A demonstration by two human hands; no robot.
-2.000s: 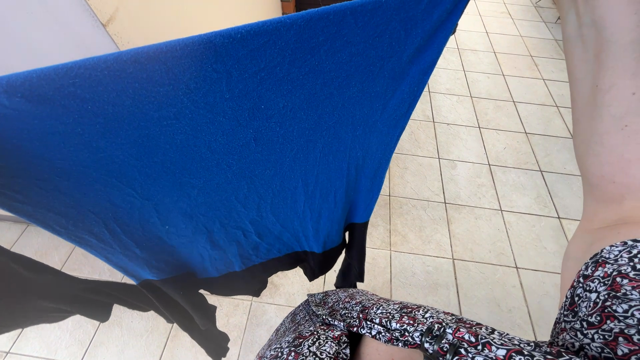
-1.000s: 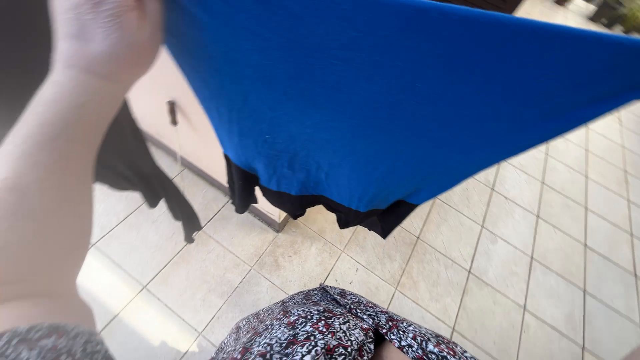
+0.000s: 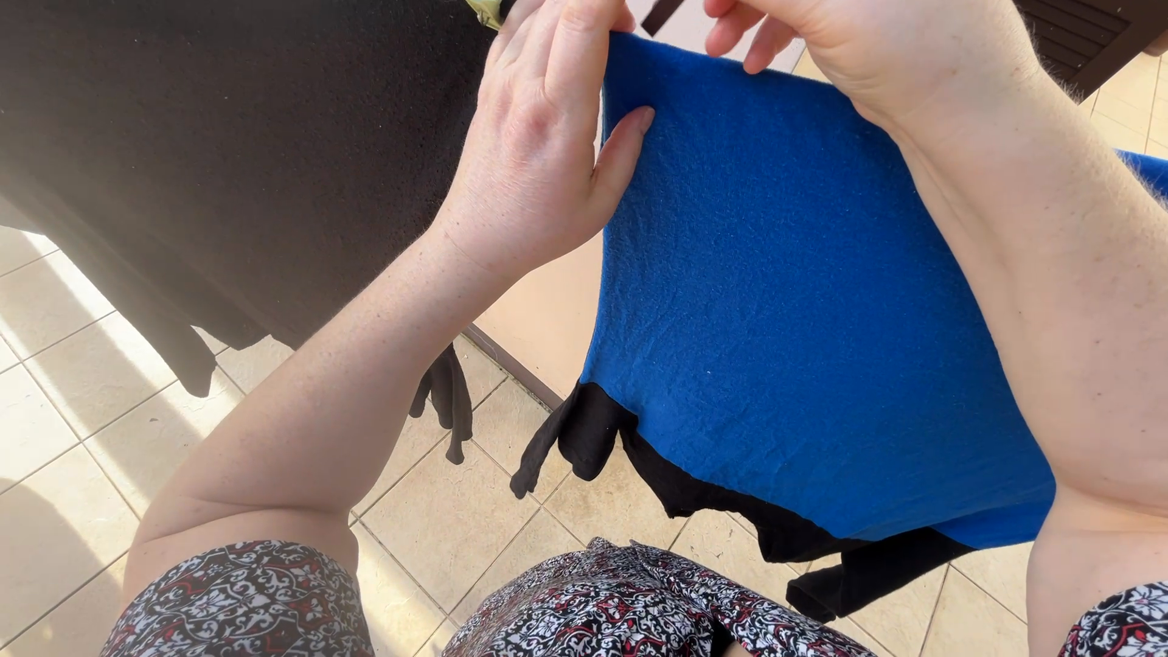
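Note:
A blue cloth (image 3: 803,274) with ragged black edging (image 3: 730,511) hangs in front of me. My left hand (image 3: 557,119) is at its upper left corner, thumb lying against the blue fabric; the fingertips are cut off by the top edge of the view. Just left of that hand is a small yellow-green thing (image 3: 486,11), perhaps a clothespin. Above the cloth's top edge, my right hand (image 3: 821,27) has its fingers partly spread, some out of view; whether it holds anything cannot be told. A black cloth (image 3: 237,146) hangs at the left, beside my left hand.
Light floor tiles (image 3: 456,529) lie below, with sunlit patches at the left. A pale wall or panel with a dark base edge (image 3: 516,365) stands behind the cloths. Dark brown slatted furniture (image 3: 1081,32) is at the upper right.
My left hand, at the upper left one second ago, now shows at the blue cloth's corner. My right hand has come into view above the cloth. The view has shifted left.

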